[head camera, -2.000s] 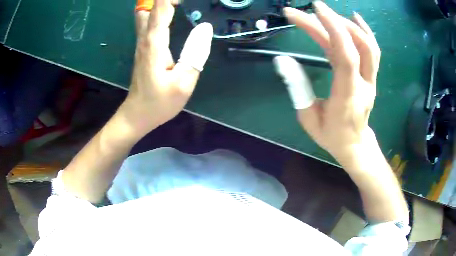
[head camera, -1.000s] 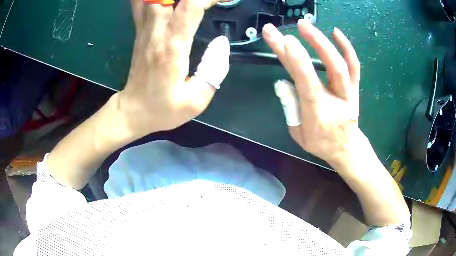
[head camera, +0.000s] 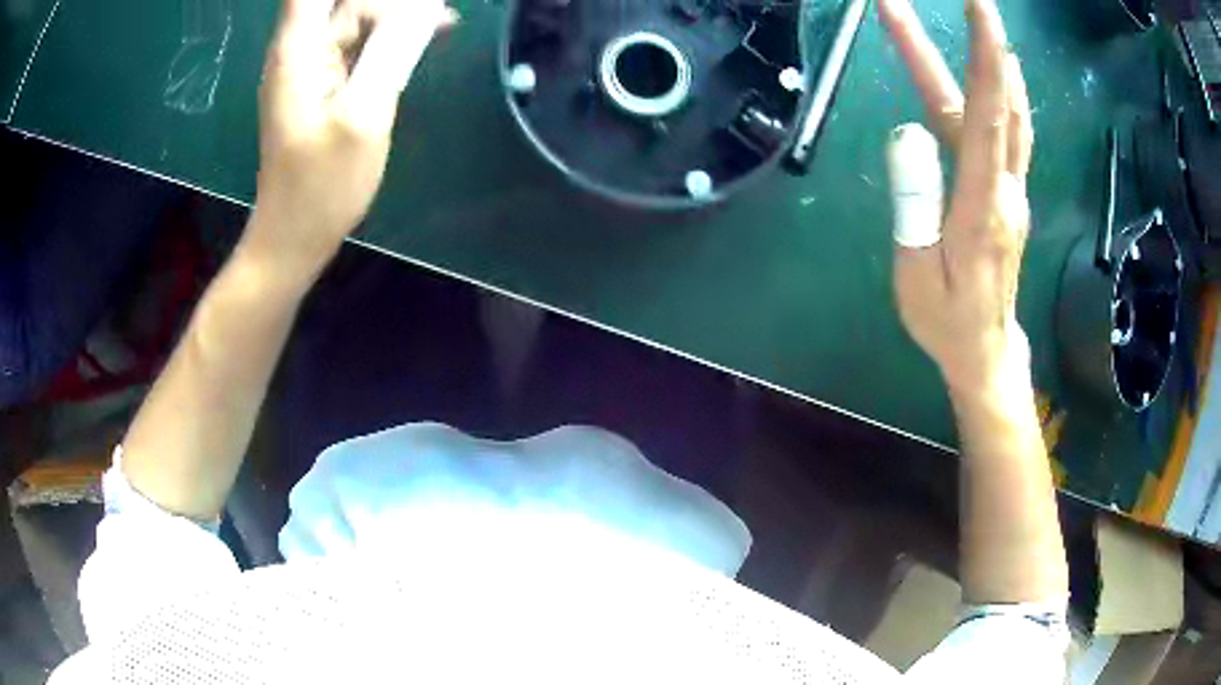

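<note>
A black housing (head camera: 603,127) lies open side up on the bench, cut off by the top edge. It has a silver center bearing (head camera: 645,74) and a pale sealing ring (head camera: 569,171) with white eyelets along its rim. A dark rod (head camera: 826,94) lies at its right side. My left hand (head camera: 328,121) is left of the housing, apart from it, fingers bent and partly cut off by the top edge; whether it holds anything is unclear. My right hand (head camera: 967,214) is right of the rod, fingers apart, empty, with a white cot on the thumb.
Another black housing (head camera: 1138,315) with a rod stands at the bench's right side, with more dark parts above it. Yellow tape remnants mark the right corner of the green bench (head camera: 643,288). Cardboard boxes (head camera: 1138,575) are below. A clear film-like patch (head camera: 201,67) is at upper left.
The housing has turned, its rounded end and bearing now showing nearer me and the rod now slanting at its right. My hands have moved apart, away from it.
</note>
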